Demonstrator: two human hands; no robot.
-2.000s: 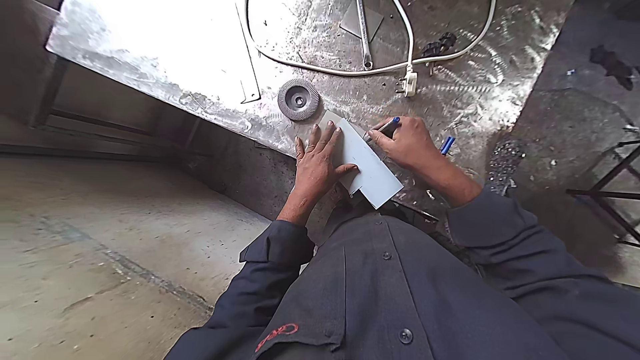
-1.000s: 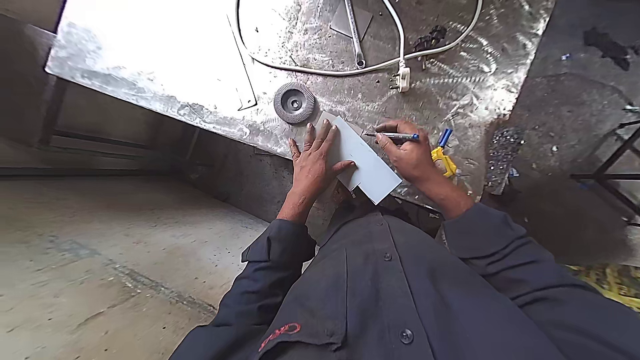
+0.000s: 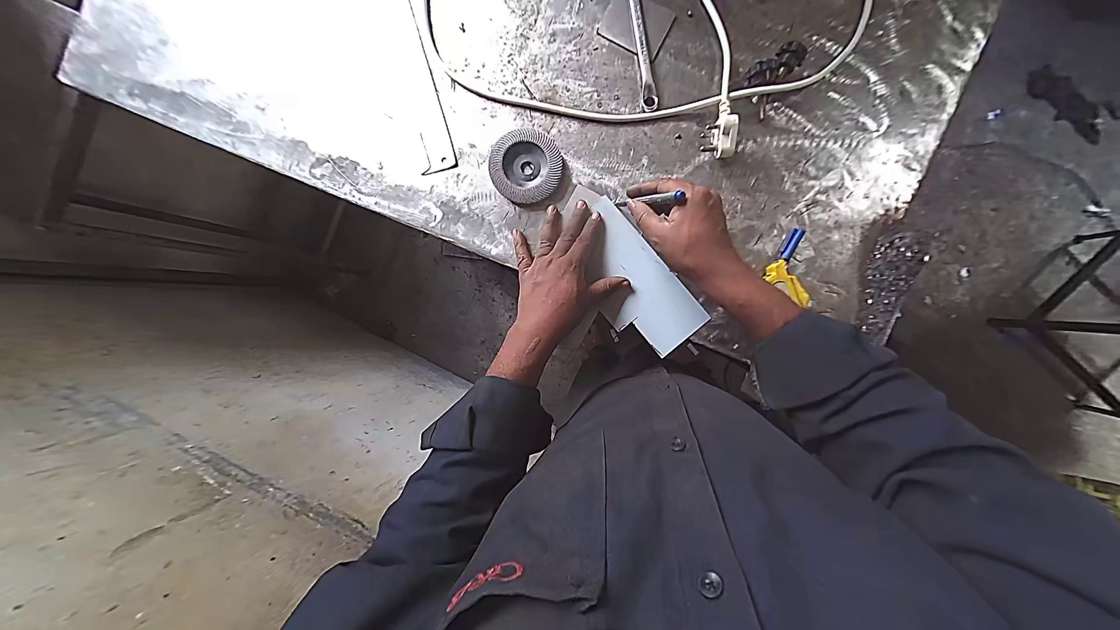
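Observation:
My left hand [image 3: 560, 276] lies with spread fingers on a pale sheet piece [image 3: 652, 276], pressing it at the near edge of a metal workbench [image 3: 350, 131]. A second, greyer flat piece shows partly under it. My right hand [image 3: 691, 229] pinches a marker with a blue end [image 3: 661, 200], its tip at the upper right edge of the pale piece. Just above my left fingertips lies a round abrasive flap disc [image 3: 526, 167]. Right of my right wrist rests a yellow tool with a blue part [image 3: 788, 271]; its kind I cannot tell.
A white power cable with a plug [image 3: 723, 136] loops across the bench top. Inside the loop lie a wrench [image 3: 644, 57] over a square metal plate [image 3: 619, 24] and a dark object [image 3: 775, 66]. A thin angled metal strip [image 3: 442, 122] lies left. A black metal frame [image 3: 1063, 325] stands at right.
My right hand with the marker has moved from beside the sheet's middle toward its upper end. My left hand stays on the sheet. The yellow tool, hidden two seconds ago, shows beside my right wrist.

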